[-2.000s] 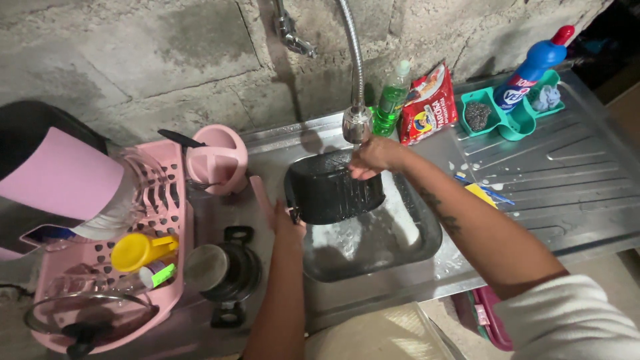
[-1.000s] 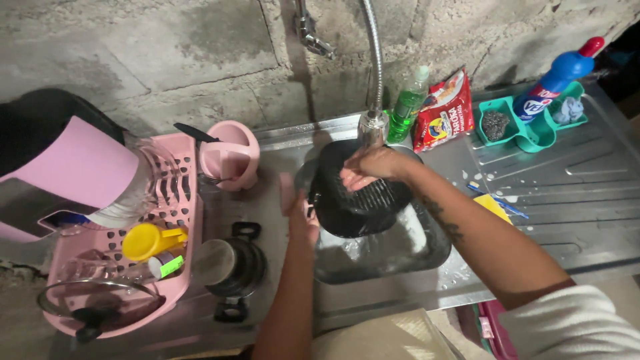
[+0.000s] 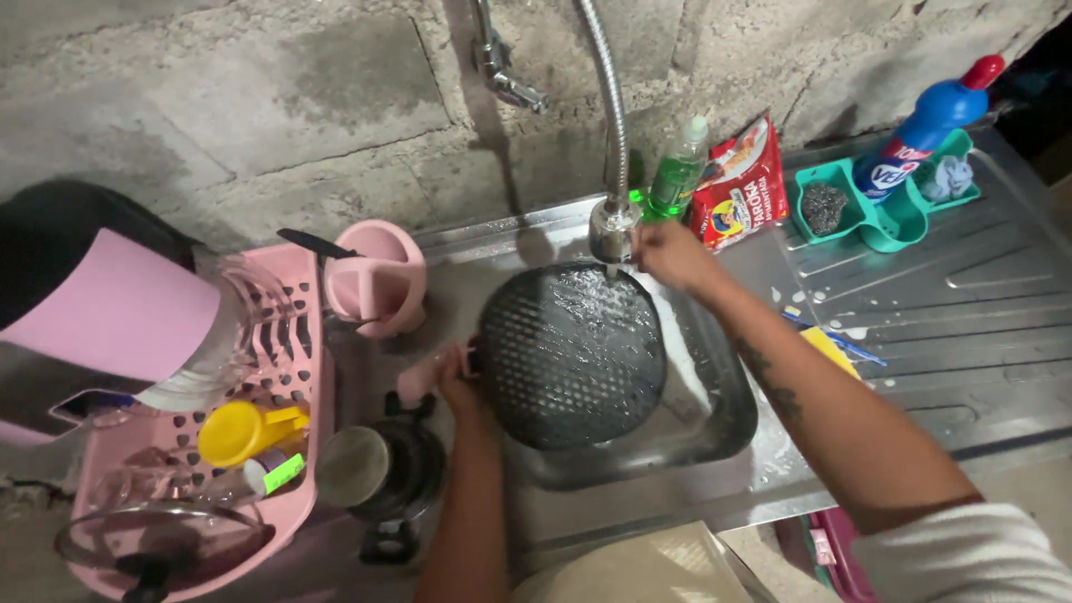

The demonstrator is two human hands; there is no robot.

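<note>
A dark pan with a dimpled surface (image 3: 574, 360) is held over the stainless steel sink (image 3: 737, 419), its wet face toward the camera. My left hand (image 3: 459, 381) grips its pink handle (image 3: 419, 377) at the left of the sink. Water runs onto the pan from the faucet spout (image 3: 614, 230), which hangs on a flexible metal hose (image 3: 617, 126). My right hand (image 3: 674, 251) has its fingers at the right side of the spout; how firmly they close on it is partly hidden. White suds lie along the right side of the basin.
Left are a pink dish rack (image 3: 310, 435), a pink cutlery holder (image 3: 377, 276) and a black pot (image 3: 410, 469). Behind the sink stand a green detergent bottle (image 3: 677, 172) and a red packet (image 3: 741, 188). Right are a teal caddy (image 3: 900, 230), a blue bottle (image 3: 930, 126) and a yellow sponge (image 3: 827, 352).
The pan has turned so that its dimpled face shows more fully. My right hand has moved from the pan's surface up to the faucet spout.
</note>
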